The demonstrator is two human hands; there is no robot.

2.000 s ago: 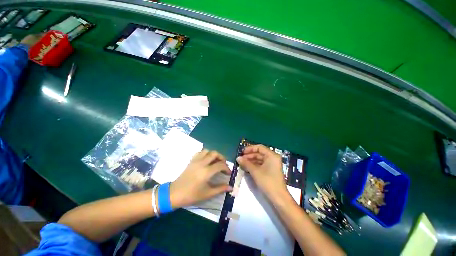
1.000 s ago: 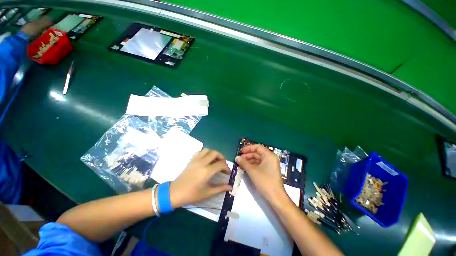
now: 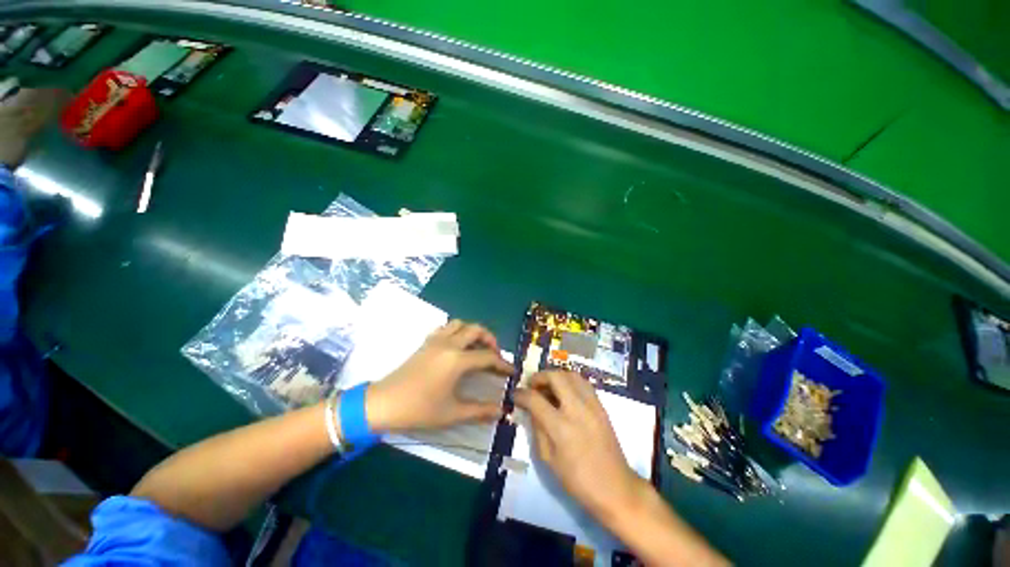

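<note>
An opened tablet (image 3: 636, 416) lies in front of me, its black frame around a large white panel, with green and gold electronics showing at its far end. My left hand (image 3: 445, 380) is at the frame's left edge, fingertips on or just over it. My right hand (image 3: 578, 441) is over the left part of the white panel, thumb and finger together near the same edge. Whether either hand pinches a small part is too small to tell. A white sheet with a grey area (image 3: 445, 452) lies partly under my left hand.
Left are a crinkled clear bag (image 3: 238, 316) and a white strip (image 3: 371, 235). Right are loose dark-tailed parts (image 3: 725, 449), a blue bin (image 3: 862, 422) and a pale yellow sheet (image 3: 913, 521). Farther back are another tablet (image 3: 346, 107), a red bin (image 3: 111, 111), tweezers or knife (image 3: 148, 179) and another person's sleeve (image 3: 13, 266).
My right hand has moved down the frame's left edge, uncovering the electronics. My left hand has stayed nearly in place. The neighbour's hand has moved left. The far tablet has shifted slightly right.
</note>
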